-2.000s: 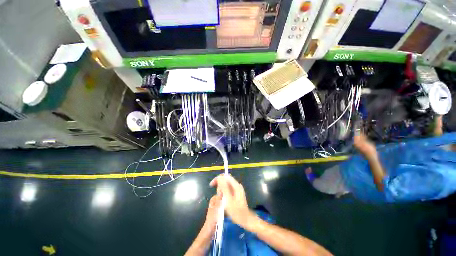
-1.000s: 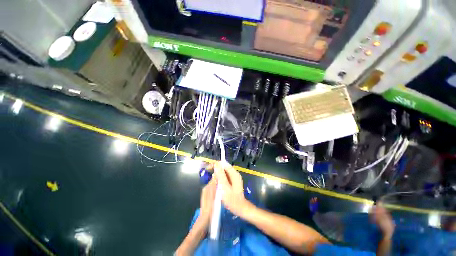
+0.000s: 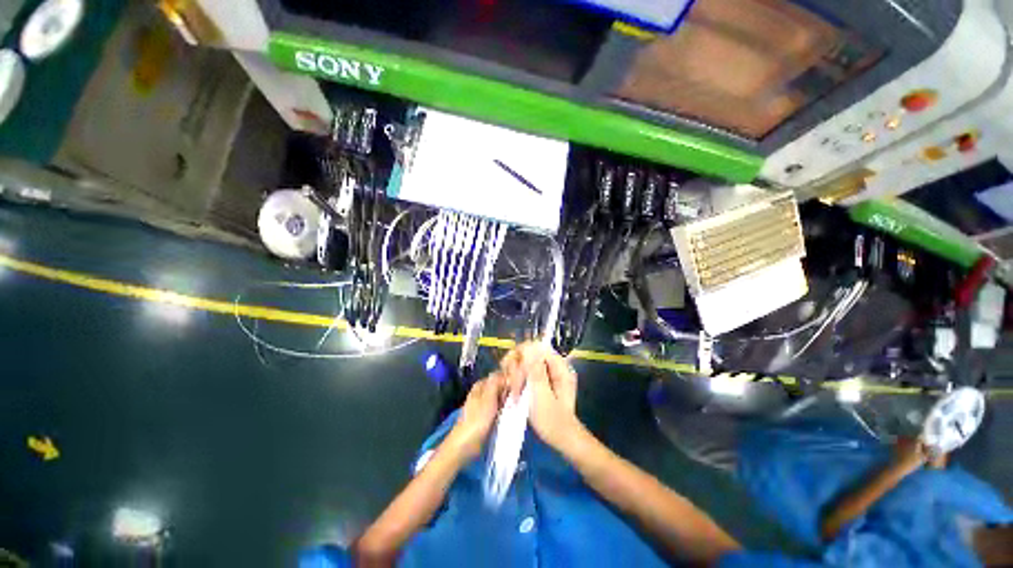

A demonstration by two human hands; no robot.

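My left hand (image 3: 483, 402) and my right hand (image 3: 550, 391) are close together in front of my chest, both on a whitish carrier tape (image 3: 509, 444). The tape hangs below the hands, with its lower end blurred. Above the hands a strip of it curves up to the bank of tape feeders (image 3: 605, 239). More white tapes (image 3: 455, 266) hang from the feeders just left of it. The fingertips overlap, so their exact grip is hard to see.
A clipboard with a white page (image 3: 478, 172) and a pen (image 3: 518, 175) lies above the feeders. A beige keyboard unit (image 3: 742, 261) rests to its right. A white reel (image 3: 290, 224) is at left. Another person in blue (image 3: 889, 505) holds a reel (image 3: 954, 419) at lower right. Thin strips loop near the floor.
The view has turned and moved closer to the machine. My hands have stayed on the tape, and its upper strip now curves up on the right side. The other person's reel shows again at lower right.
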